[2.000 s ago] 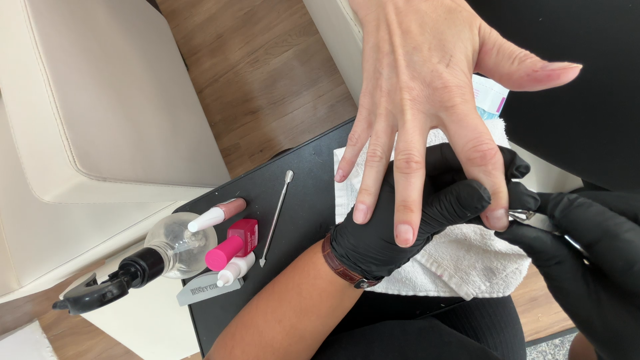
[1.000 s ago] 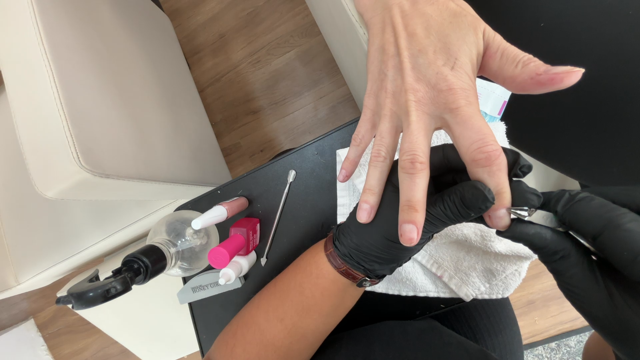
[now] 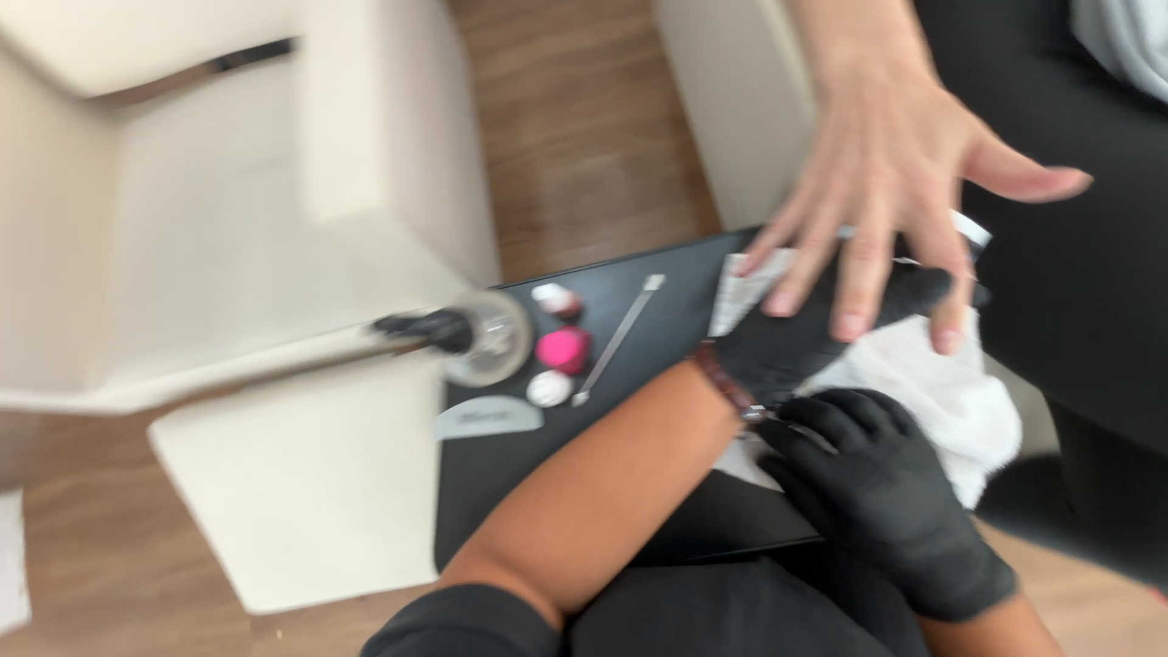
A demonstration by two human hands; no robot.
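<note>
My left hand, in a black glove with a brown bracelet at the wrist, lies under another person's spread hand, its thumb by that hand's fingers; whether it grips them is unclear. My right hand, also black-gloved, is at my left wrist, fingertips by the bracelet. A small metal piece shows near those fingertips, too blurred to name. Beneath the hands lies a white towel. A metal cuticle pusher rests on the black table, left of my left hand.
At the table's left are a clear pump bottle with a black top, a pink bottle, a white-capped bottle, another white cap and a grey nail file. Cream upholstered seating stands at the left.
My right hand has moved left from the person's index fingertip, where it held a metal tool, to my left wrist. The view has shifted and blurred.
</note>
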